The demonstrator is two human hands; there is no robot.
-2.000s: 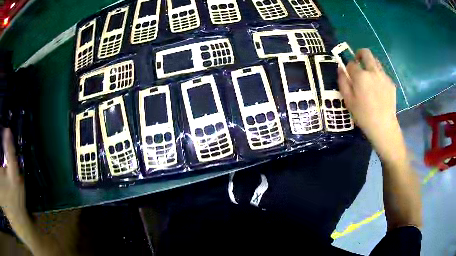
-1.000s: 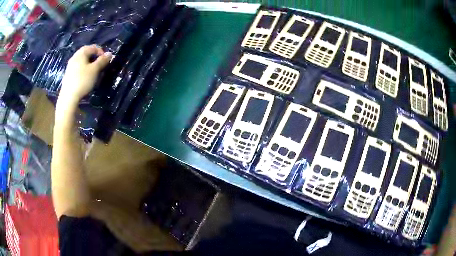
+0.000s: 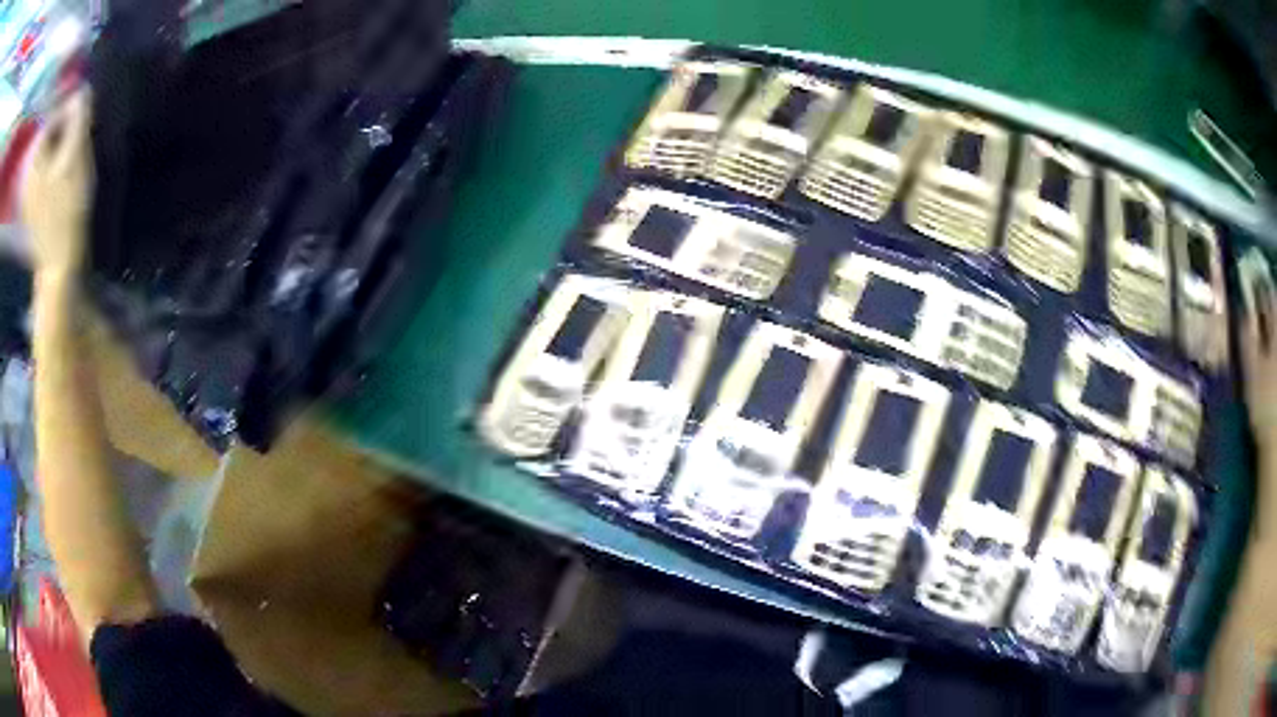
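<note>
A black blister tray [image 3: 819, 273] lies on the green bench, with cream phone front covers [image 3: 875, 476] in its upright top and bottom rows and in three sideways middle pockets. At the left is a dark pile of empty trays [image 3: 301, 280]. My left hand [image 3: 59, 182] is at the far left edge of the top empty tray, its fingers closed on that edge, blurred. My right hand [image 3: 1260, 350] is blurred and cut off by the right picture edge, beside the filled tray's right end. Whether it holds anything is unclear.
A loose cream piece [image 3: 1224, 151] lies on the green beyond the tray's far right corner. A long white strip [image 3: 602, 52] runs behind the tray. An open cardboard box [image 3: 301, 560] is below the bench's near edge at the left. Something red is at the lower left.
My left hand has moved left across the empty trays to their outer edge, and the dark sheet there looks shifted. My right hand shows more at the right edge. The view has shifted slightly.
</note>
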